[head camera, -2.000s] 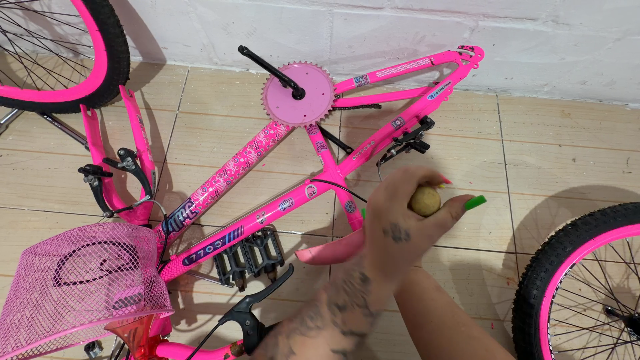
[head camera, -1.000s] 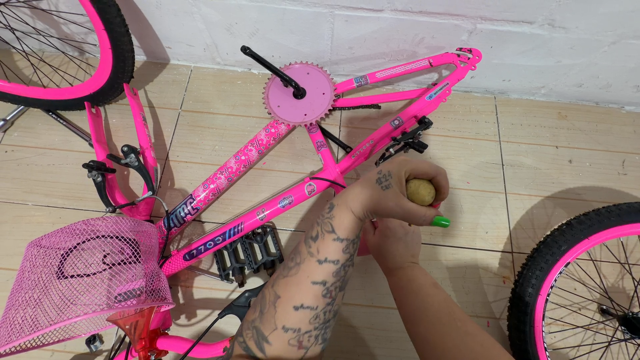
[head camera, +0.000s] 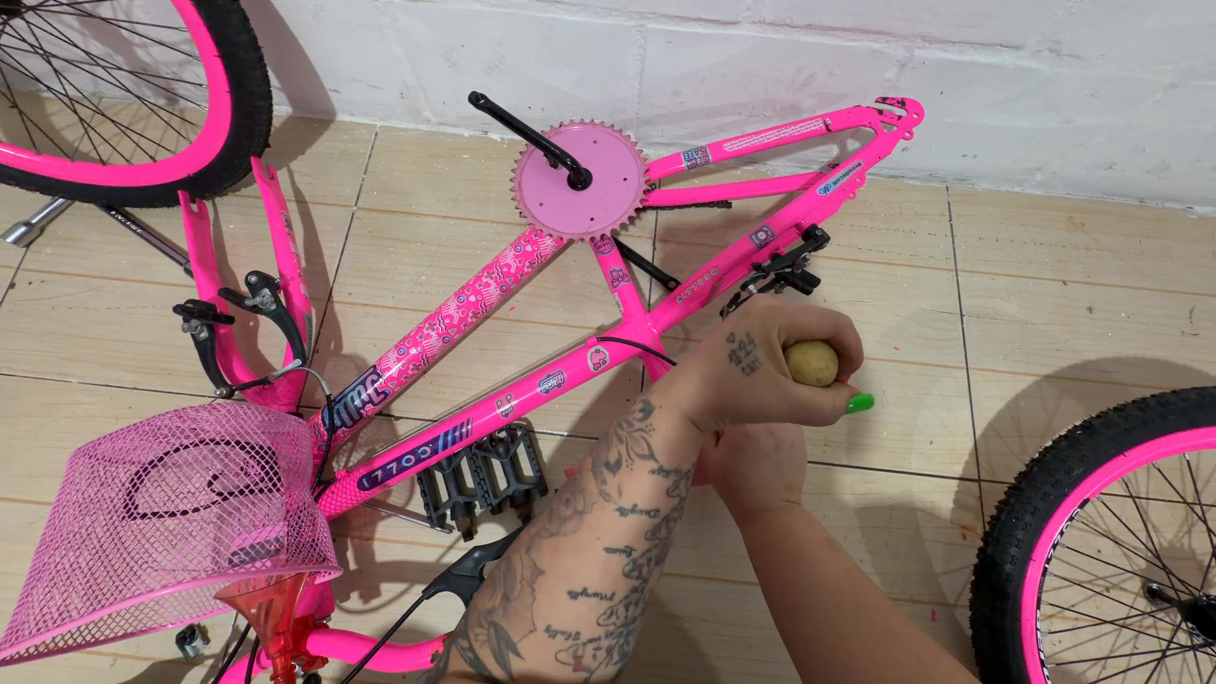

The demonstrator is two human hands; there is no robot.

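Note:
My left hand [head camera: 788, 366], on the tattooed arm, is closed around a rounded yellowish-tan object [head camera: 811, 363], whose end shows between thumb and fingers. Just below it, my right hand [head camera: 757, 464] is at the pink saddle [head camera: 701, 472], with its fingers mostly hidden, so its hold cannot be told. Both hands are beside the pink bicycle frame [head camera: 503, 399], which lies on the tiled floor. Above my left hand is the black rear brake [head camera: 781, 271]. The pink chainring [head camera: 581, 180] with its black crank arm [head camera: 527, 138] is farther up and left.
A wheel [head camera: 1073, 532] is at the right and another [head camera: 233, 104] at the upper left. A pink mesh basket [head camera: 180, 513], a red funnel-shaped part [head camera: 271, 617] and the pink handlebar [head camera: 370, 648] are lower left. Black pedals [head camera: 483, 475] lie below the frame. A socket wrench [head camera: 36, 223] is far left.
My left forearm has shifted, and its fist is turned differently around the tan object. My right hand, mostly hidden behind the left two seconds ago, now shows below it. The bicycle frame has stayed put.

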